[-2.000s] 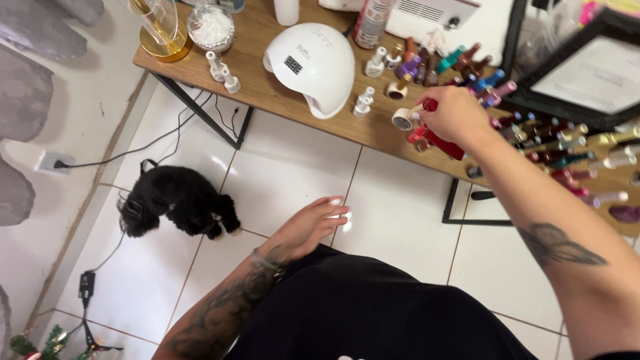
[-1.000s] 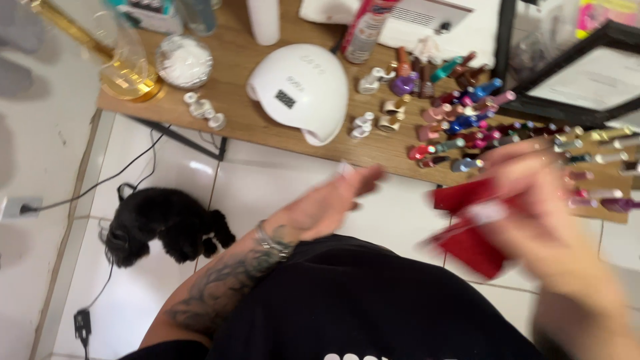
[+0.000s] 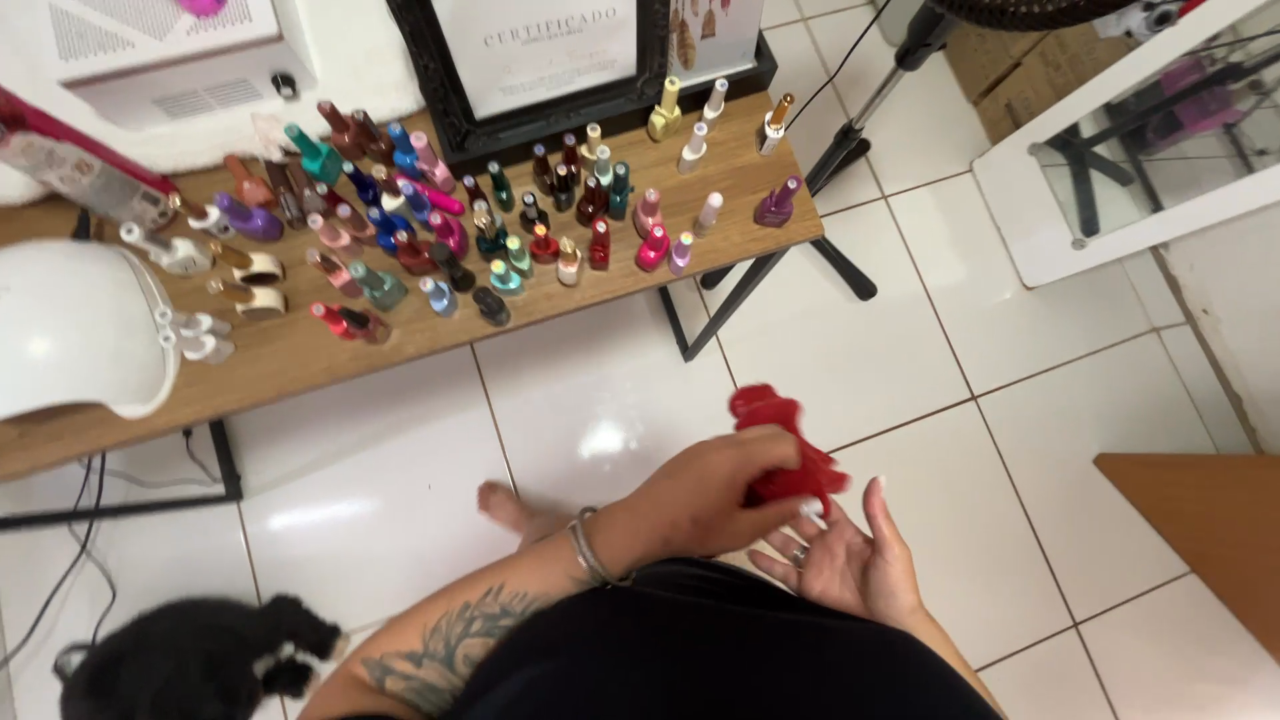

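My left hand [image 3: 715, 490], with a bracelet at its wrist, is closed on a crumpled red cloth [image 3: 785, 450]; the cloth sticks out above and to the right of the fingers. Just below and to the right, my right hand [image 3: 850, 570] is palm up with its fingers apart. The lower edge of the cloth is close to the right fingers; whether they touch it I cannot tell. Both hands are in front of the black shirt [image 3: 660, 650], over the tiled floor. Many nail polish bottles [image 3: 545, 243] stand on the wooden table [image 3: 420, 330] ahead.
A white nail lamp [image 3: 80, 330] is on the table at left, a black-framed certificate [image 3: 550, 60] behind the bottles. A black stand's legs [image 3: 845, 265] are beside the table's right end. A black dog [image 3: 190, 660] lies lower left, near cables [image 3: 80, 560]. A wooden corner [image 3: 1200, 530] juts in at right.
The red cloth was in my right hand and is now in my left. My right hand has left the bottles and is beside my left in front of my body. The view has swung right.
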